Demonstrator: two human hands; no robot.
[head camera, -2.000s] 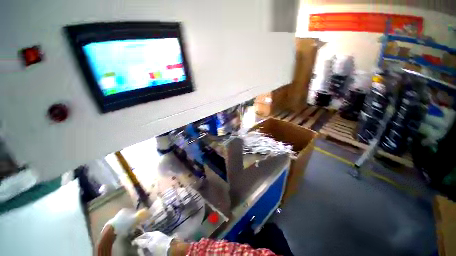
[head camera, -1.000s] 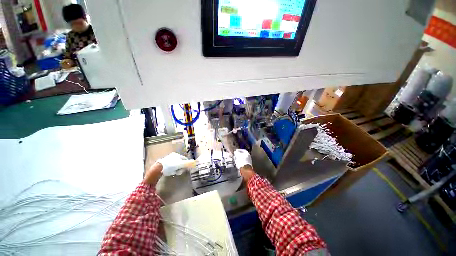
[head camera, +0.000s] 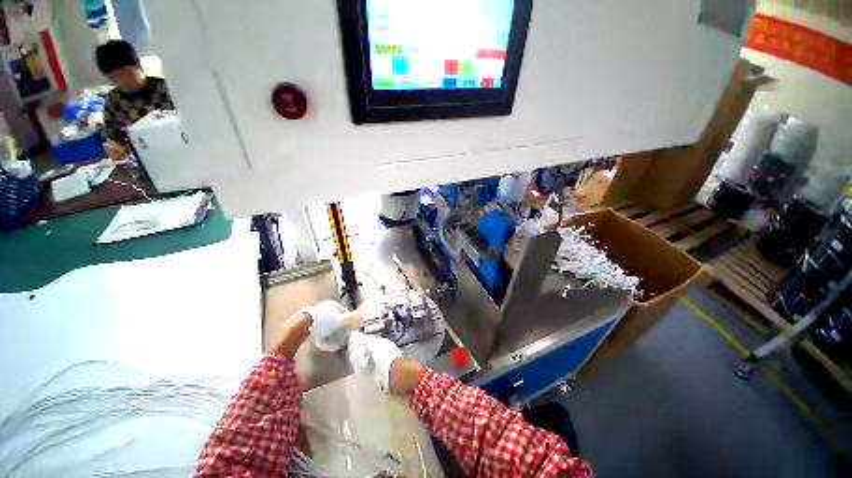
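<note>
My left hand (head camera: 329, 327), in a white glove with yellowish fingertips, is at the left front edge of the round metal turntable (head camera: 427, 327). My right hand (head camera: 374, 360), also gloved in white, is just below and right of it, close to its fingertips. Whether either hand holds a cable is too blurred to tell. Small silver fixtures (head camera: 400, 315) stand on the turntable just beyond the fingers. White cables (head camera: 374, 457) lie on the cream board (head camera: 353, 411) in front of me.
More white cables (head camera: 103, 401) lie on the white sheet at left. A red button (head camera: 460, 357) and an upright grey metal guard (head camera: 531, 280) are right of the turntable. A carton (head camera: 668, 257) stands beside tangled white cables (head camera: 593, 261). The touchscreen (head camera: 437, 47) is above. A person (head camera: 135, 93) sits at far left.
My right hand has moved from the turntable's right side down and left, beside my left hand. My left hand has shifted slightly. The camera view has shifted a little.
</note>
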